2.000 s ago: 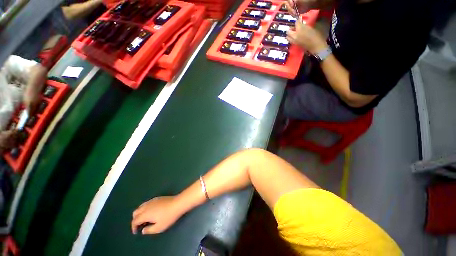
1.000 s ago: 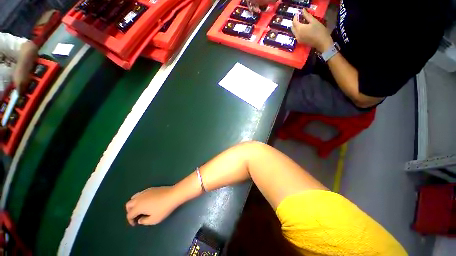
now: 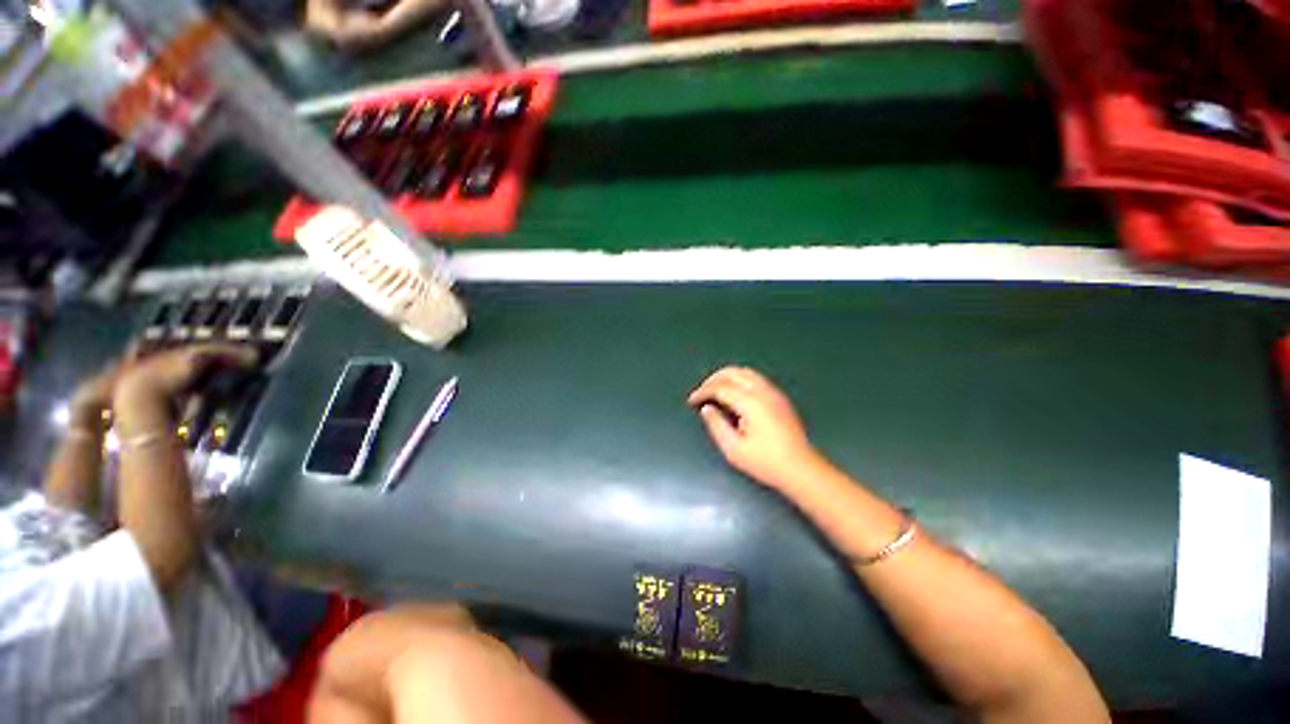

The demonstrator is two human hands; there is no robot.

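Note:
My right hand (image 3: 753,427) rests on the dark green bench (image 3: 594,410) with its fingers loosely curled. There is a dark gap under the fingers, and I cannot tell whether it is shadow or something held. My left hand is not in view. Bare skin at the bottom left, cut off by the edge, may be my left arm or a leg. Two small black packs with gold print (image 3: 709,614) lie side by side at the near bench edge, apart from my hand.
A phone (image 3: 352,420), a pen (image 3: 422,433) and a cream slatted fan (image 3: 379,273) are at left. A white sheet (image 3: 1222,555) lies at right. Red trays (image 3: 488,209) of black devices stand beyond the white strip. A neighbour's hands (image 3: 156,389) work over a clear tray at far left.
The view has swung left: the phone, pen, fan and left neighbour have come in, and the right neighbour has gone out. Both black packs now show fully. My right hand stays on the bench.

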